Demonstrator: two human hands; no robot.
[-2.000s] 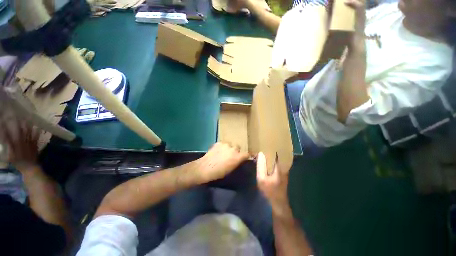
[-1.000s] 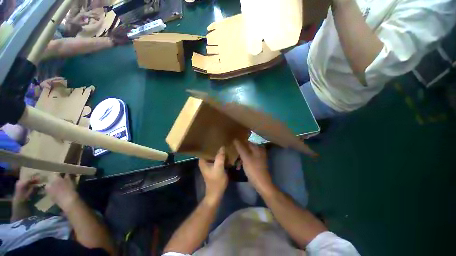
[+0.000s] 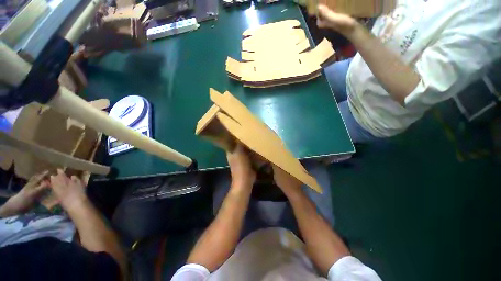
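A brown part-folded box (image 3: 258,140) is held tilted above the bench's front edge, over my lap. Its large lid panel slants down to the right, and short walls stand at its upper left end. My left hand (image 3: 240,164) holds the box from below at its near left side; the fingertips are hidden by the cardboard. My right hand (image 3: 287,178) is under the lower right part of the lid panel, with its fingers mostly hidden behind it.
A stack of blanks (image 3: 277,55) lies mid-bench. A bench scale (image 3: 130,118) sits left, behind a slanting cream rack post (image 3: 104,123). A long white bar (image 3: 172,28) lies at the back. A neighbour in white (image 3: 428,60) holds cardboard at right; another person's hands (image 3: 60,186) work at left.
The box has turned in my hands, its lid panel now covering more of it and my right fingers. The separate folded box behind the scale is gone from mid-bench. The right neighbour's cardboard has moved up.
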